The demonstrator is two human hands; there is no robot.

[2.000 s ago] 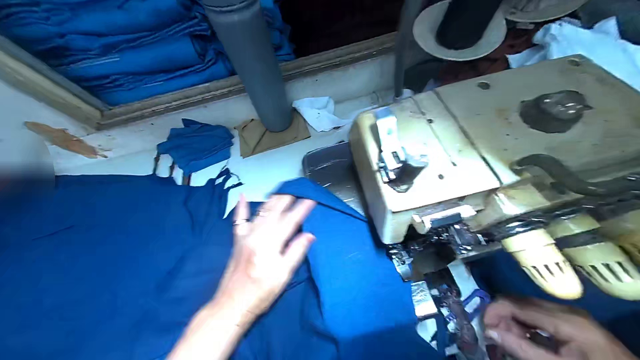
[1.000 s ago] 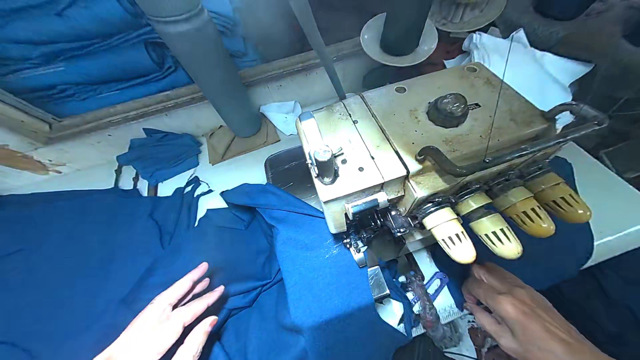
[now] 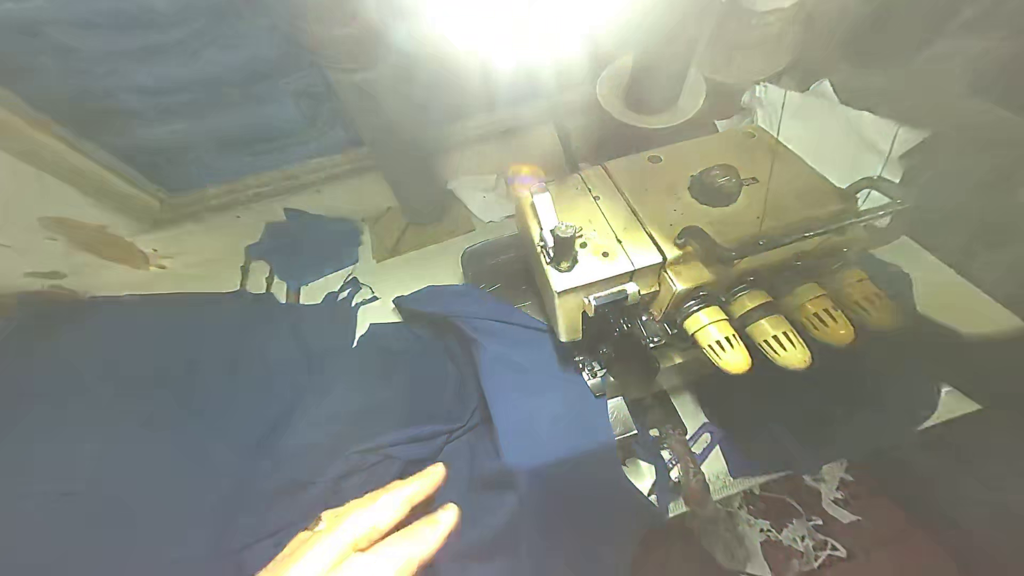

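An overlock sewing machine [image 3: 632, 232] with a worn cream body stands right of centre, its yellow tension knobs [image 3: 768, 332] in a row along the front. Blue fabric [image 3: 200, 416] covers the left side of the work surface, and a folded blue piece [image 3: 536, 384] reaches the machine's presser foot area. My left hand [image 3: 372, 532] is at the bottom, over the fabric, fingers apart and nothing held; whether it touches the cloth is unclear. My right hand is out of view. Strong glare washes out the upper middle.
Behind the fabric lie a small blue scrap [image 3: 308, 244] and a brown piece [image 3: 420, 228] beside a dark post. A white cloth [image 3: 840, 132] lies behind the machine. Thread waste [image 3: 800, 532] hangs at the lower right. Blue cloth sits beyond the wooden ledge [image 3: 264, 180].
My left hand, on the fabric near the machine two seconds ago, is now lower down. My right hand, earlier beneath the tension knobs, has left the view. Bright glare has appeared.
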